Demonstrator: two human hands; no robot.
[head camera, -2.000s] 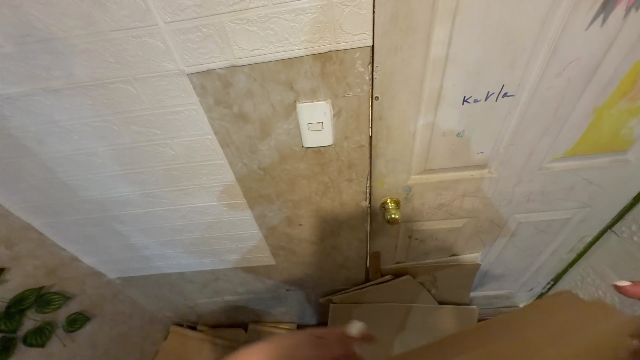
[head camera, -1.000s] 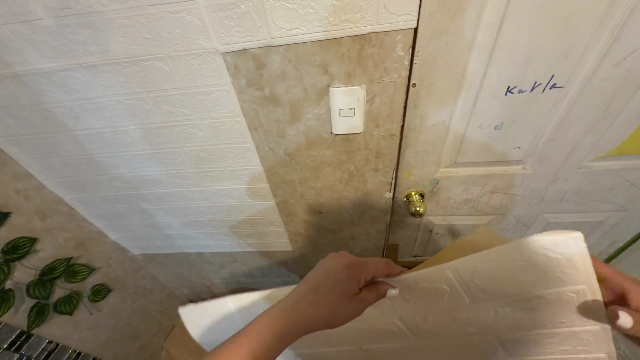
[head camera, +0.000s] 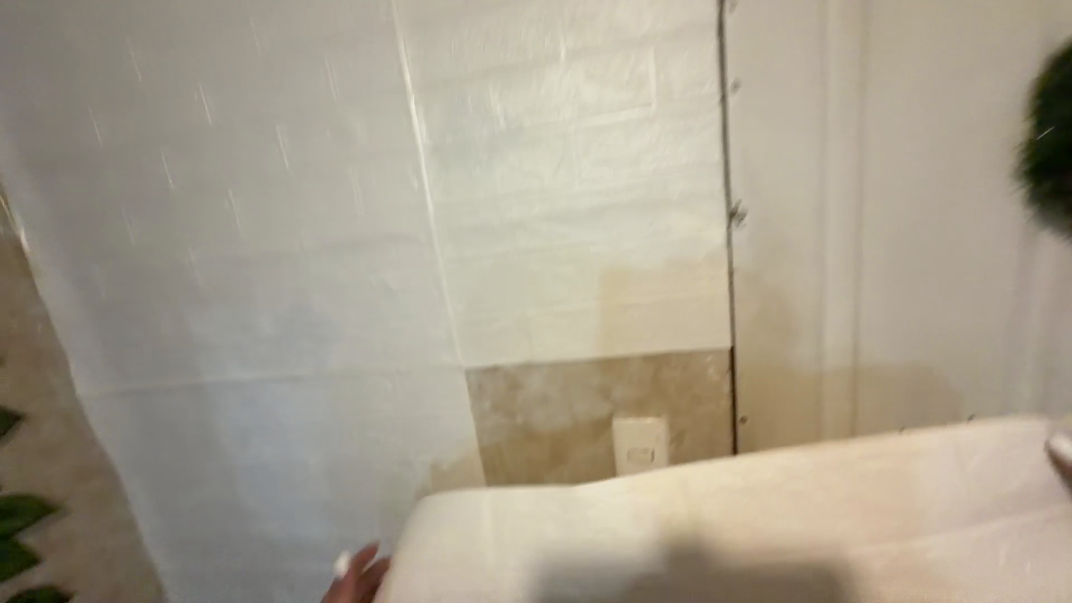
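A white foam wall panel (head camera: 737, 519) spans the lower right of the head view, its upper edge bowed. At its left edge is my left hand (head camera: 358, 576), fingers partly hidden behind the panel and blurred. Only the fingertips of my right hand (head camera: 1062, 456) show, on the panel's right end at the frame's edge. Behind it, white brick-pattern panels (head camera: 569, 184) cover much of the wall, around a bare beige patch (head camera: 544, 419) with a light switch (head camera: 641, 445) whose lower part the held panel nearly meets in view.
A white door (head camera: 921, 251) stands to the right, past a dark vertical gap. A round green leafy decoration (head camera: 1051, 138) hangs at the far right. Green leaves (head camera: 25, 515) are on the beige wall at the lower left.
The panel, first seen in my hands one second ago, is now raised before the wall. My left hand has gone from its upper face to its left edge. The view has tilted up.
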